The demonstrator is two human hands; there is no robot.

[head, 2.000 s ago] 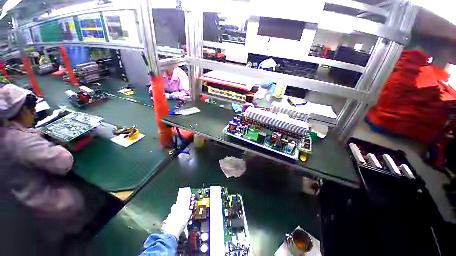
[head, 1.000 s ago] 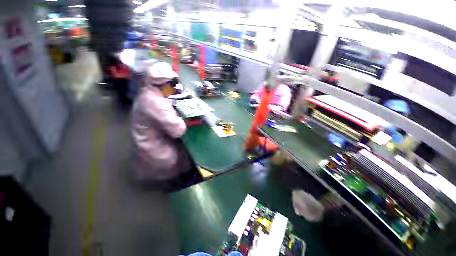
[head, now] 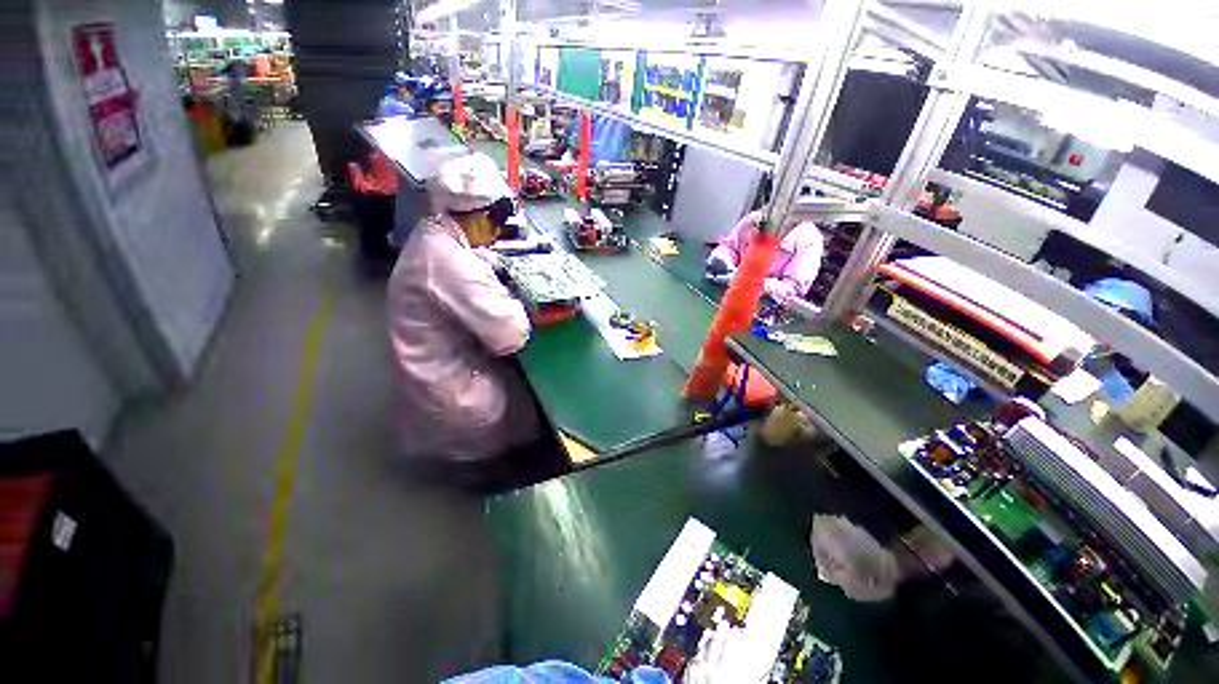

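A green power supply board (head: 698, 617), crowded with parts, lies on the green bench mat at the bottom of the view, cut off by the lower edge. A pale heatsink bar (head: 672, 575) stands along its left side and a second one (head: 765, 617) along its middle right. A yellow block sits between them. Light blue sleeve cloth (head: 535, 673) shows at the bottom edge, left of the board. My left hand is out of the picture. A whitish shape beside the second heatsink may be my right glove, but it blends with the bar.
A shelf (head: 856, 401) at right holds another board (head: 1043, 535) with a ribbed heatsink. A crumpled white wipe (head: 853, 556) lies behind the near board. A person in pink (head: 448, 327) works at the adjoining green bench (head: 602, 401). A black tote (head: 94, 561) stands at far left.
The view has swung left, bringing the aisle in and leaving the amber liquid cup out. My white-gloved left hand, earlier at the board's left side, is no longer visible.
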